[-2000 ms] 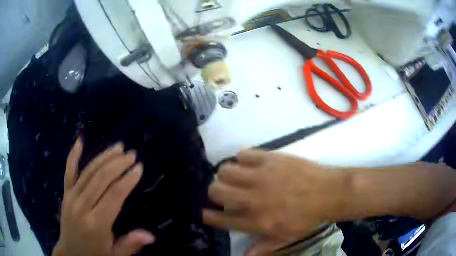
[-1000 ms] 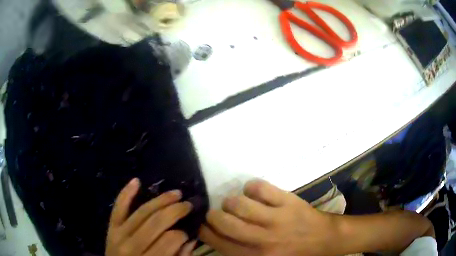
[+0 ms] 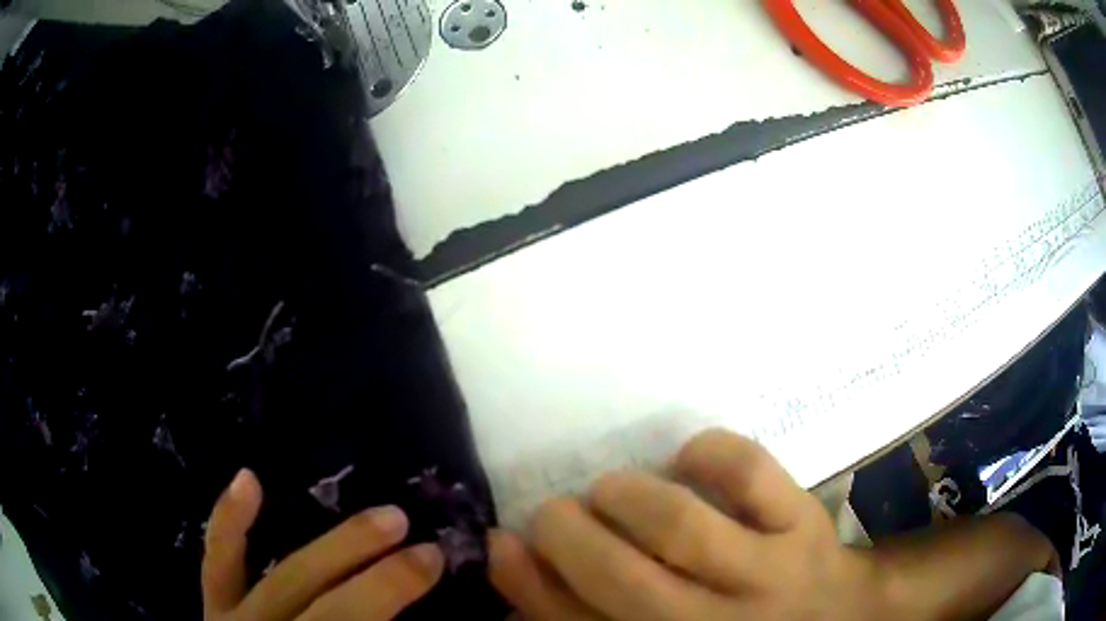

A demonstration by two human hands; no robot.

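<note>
The dark garment panel (image 3: 243, 315) with scattered pinkish-purple motifs lies over the left half of the view. Its right edge runs down from the needle plate (image 3: 386, 49) at the top. My left hand (image 3: 321, 570) lies on the lower part of the panel with its fingers apart, cut off by the bottom edge. My right hand (image 3: 691, 534) is bent at the panel's lower right edge, with fingertips touching the edge. Its thumb is hidden, so its grip cannot be told. The presser foot and needle cannot be made out.
Red-handled scissors (image 3: 849, 61) lie at the top right, partly cut off. A round metal disc with holes (image 3: 473, 22) is beside the needle plate. A ragged dark strip (image 3: 631, 182) follows the table joint. A dark rectangle (image 3: 1083, 73) is at the right rim. Dark cloth shows below the table edge.
The view has moved down and closer, with the machine head now out of the picture. My right hand has moved from beside the dark strip to the panel's lower edge; my left hand also lies lower.
</note>
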